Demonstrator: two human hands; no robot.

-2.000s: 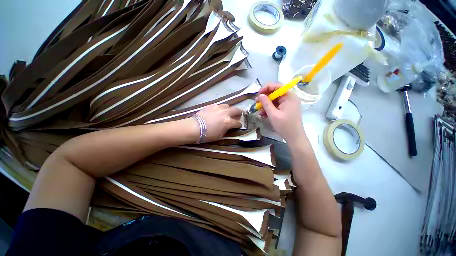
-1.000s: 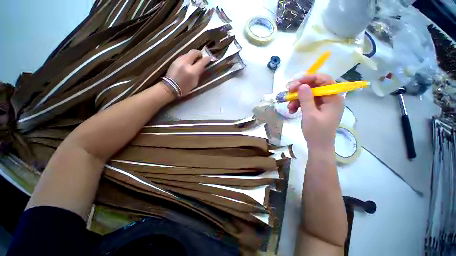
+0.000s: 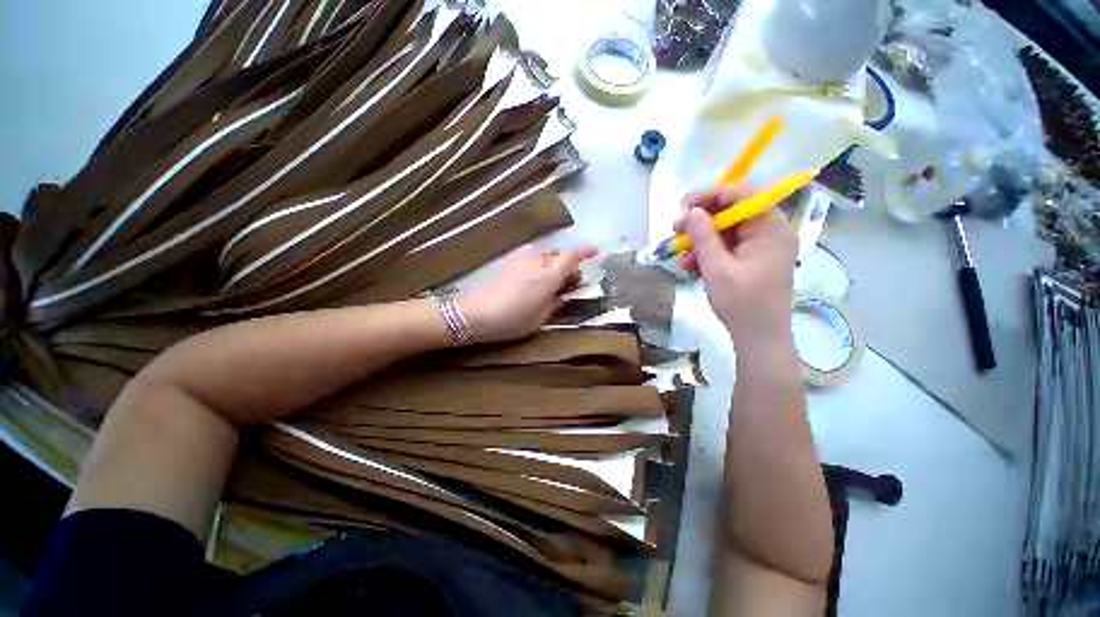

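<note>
Brown straps (image 3: 483,392) with pale undersides lie fanned in a big bundle, their ends pointing right. My left hand (image 3: 528,293) rests over strap ends at the middle, index finger stretched right; whether it grips a strap is hidden. My right hand (image 3: 742,259) holds a yellow glue brush (image 3: 772,201), its whitish tip pointing left above a grey patch (image 3: 642,293) on the table. A second yellow brush (image 3: 753,150) stands behind my right hand. The glue pot is mostly hidden by that hand.
Tape rolls lie at the top (image 3: 615,68) and beside my right wrist (image 3: 825,341). A small blue spool (image 3: 649,146) is near the pot. A dark-headed hammer (image 3: 862,485) lies right of my forearm, a black-handled tool (image 3: 973,316) farther right, grey-white strips (image 3: 1062,446) at the edge.
My left hand has moved from the upper strap group down to the middle strap ends. My right hand keeps the brush, whose tip has shifted slightly left. The view has shifted slightly.
</note>
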